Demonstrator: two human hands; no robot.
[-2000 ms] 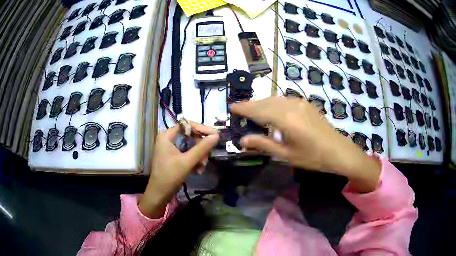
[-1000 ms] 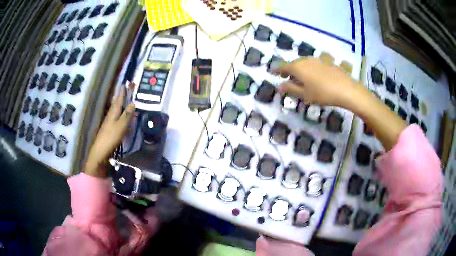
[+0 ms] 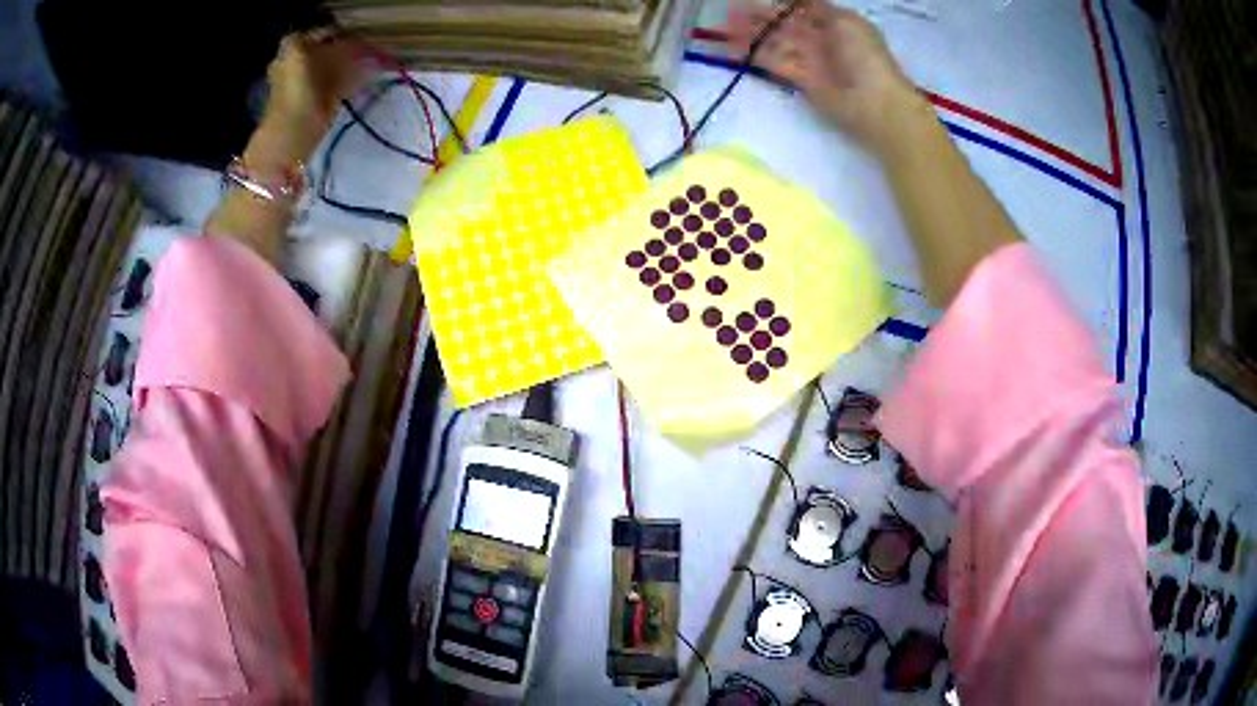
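My left hand (image 3: 310, 86) is at the upper left, where red and black cables (image 3: 430, 127) run up to it; its fingertips are dark and unclear. My right hand (image 3: 823, 58) is at the top edge, partly blurred. A thin black cable (image 3: 738, 83) runs up across its fingers; whether they grip it is unclear. Between my forearms lie a bright yellow dot sheet (image 3: 503, 262) and a pale yellow sheet with dark red round stickers (image 3: 827, 283).
A handheld meter (image 3: 503, 552) and a small dark module (image 3: 645, 603) stand below the sheets. A tray stack (image 3: 552, 39) is at the top. Foam trays with wired units (image 3: 823, 527) are at the lower right and left. Another stack (image 3: 1220, 207) stands at the far right.
The view has shifted toward the back of the bench. My left hand has left the meter's side and my right hand has left the foam tray; both are now farther back, near cables.
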